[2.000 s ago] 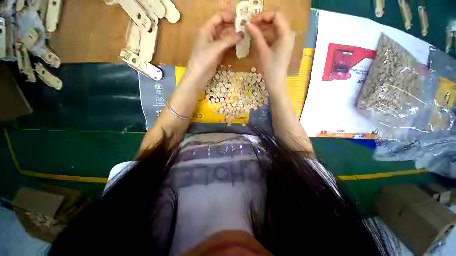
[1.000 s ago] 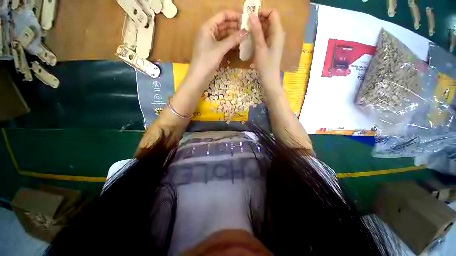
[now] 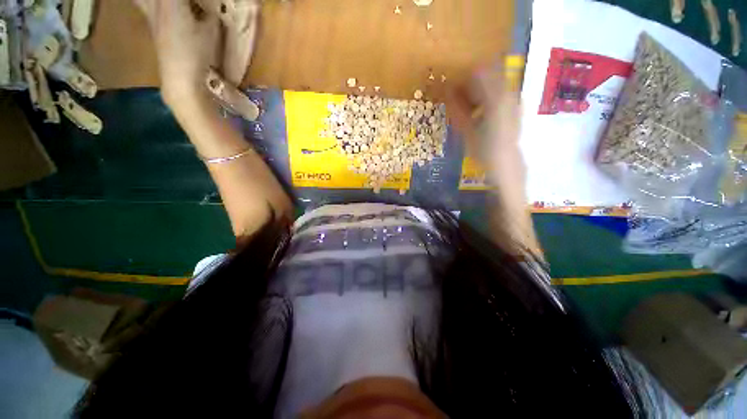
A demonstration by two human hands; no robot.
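My left hand (image 3: 182, 37) is at the upper left, over the pile of cream housings (image 3: 237, 41); its fingers are cut off by the top edge, so its hold is hidden. One housing (image 3: 233, 94) with round marks lies just right of my left wrist. My right hand (image 3: 483, 94) is strongly blurred at the right side of the brown board (image 3: 344, 45); I cannot tell whether it holds anything. The small round beige inserts (image 3: 381, 135) lie loose on the yellow and grey printed sheet (image 3: 303, 164), between my forearms. A few strays lie on the board.
More housings (image 3: 78, 110) and whitish plastic lie far left. A clear bag of inserts (image 3: 655, 114) sits on white printed paper (image 3: 524, 176) at right. Separate housings (image 3: 710, 20) lie at the upper right. Cardboard boxes (image 3: 684, 348) stand below on both sides.
My hands have parted. The left has moved left to the housing pile and the right has moved right and lower. The housing they held together no longer shows between them.
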